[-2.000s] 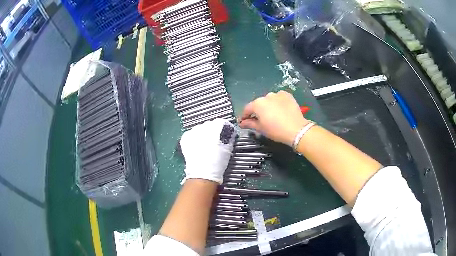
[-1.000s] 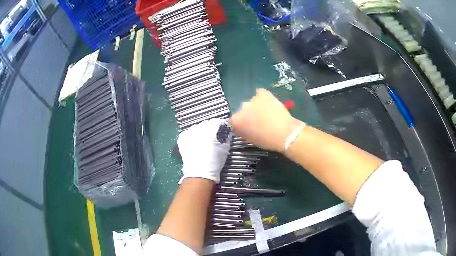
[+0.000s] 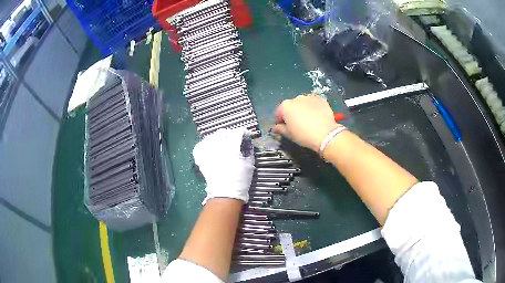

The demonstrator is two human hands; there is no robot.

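Note:
Slim shiny metal rods (image 3: 218, 83) lie side by side in a long row on the green bench, with more rods below my left hand. My left hand (image 3: 226, 166), in a white glove, is closed around a rod whose end shows at its right side. My bare right hand (image 3: 304, 122) is just right of that end, closed on a hand tool. The tool's red end (image 3: 339, 117) shows beyond the fist; its tip is too small to make out. One rod (image 3: 293, 212) sticks out to the right of the others.
A clear bag packed with dark rods (image 3: 113, 149) stands at left, by a paper slip (image 3: 88, 83). A red crate (image 3: 242, 14) and blue crate (image 3: 111, 22) are at the back. A dark bagged mass (image 3: 357, 50), blue pen (image 3: 446, 119) and curved conveyor (image 3: 493, 138) are at right.
My right hand was against the glove one second ago and is now slightly to the right, with a small gap. My left hand has stayed almost in place.

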